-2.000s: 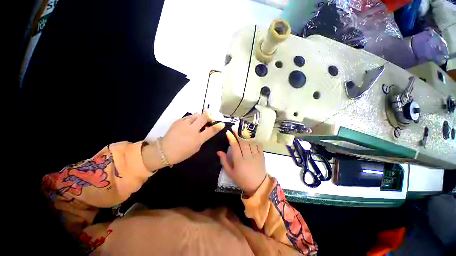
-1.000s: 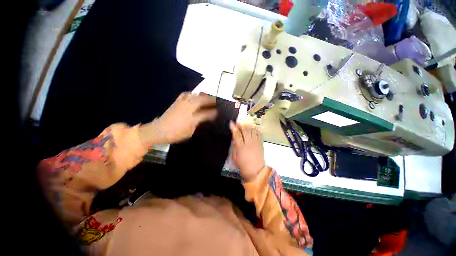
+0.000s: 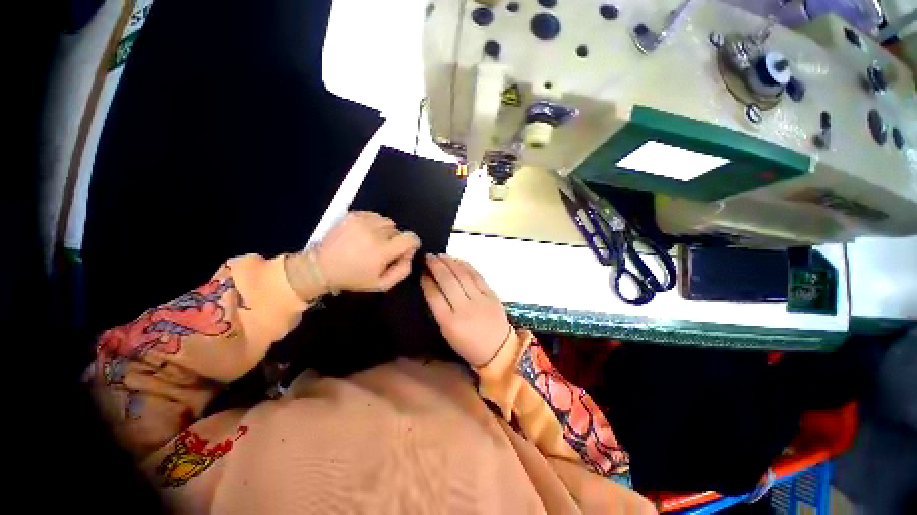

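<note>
A black fabric panel (image 3: 412, 191) lies flat on the machine bed with one corner by the needle and presser foot (image 3: 462, 161). My left hand (image 3: 364, 253) pinches its edge between thumb and fingers, in front of the needle. My right hand (image 3: 465, 308) rests on the same edge just to the right, fingertips close to my left hand; fingers extended on the cloth. The cloth runs down to my lap. The cream sewing machine (image 3: 603, 91) with a green panel and lit white screen (image 3: 672, 160) stands above.
Black scissors (image 3: 631, 256) lie right of the needle. A dark flat rectangle, maybe a phone (image 3: 737, 273), and a small green-black box (image 3: 812, 281) lie beside them. More black cloth (image 3: 221, 151) covers the left. Blue (image 3: 804, 490) and orange-red (image 3: 827, 431) plastic baskets show at lower right.
Both hands have moved back from the needle towards my body and closer together. The panel now lies flat beside the needle. The view has shifted, so the machine appears higher and larger.
</note>
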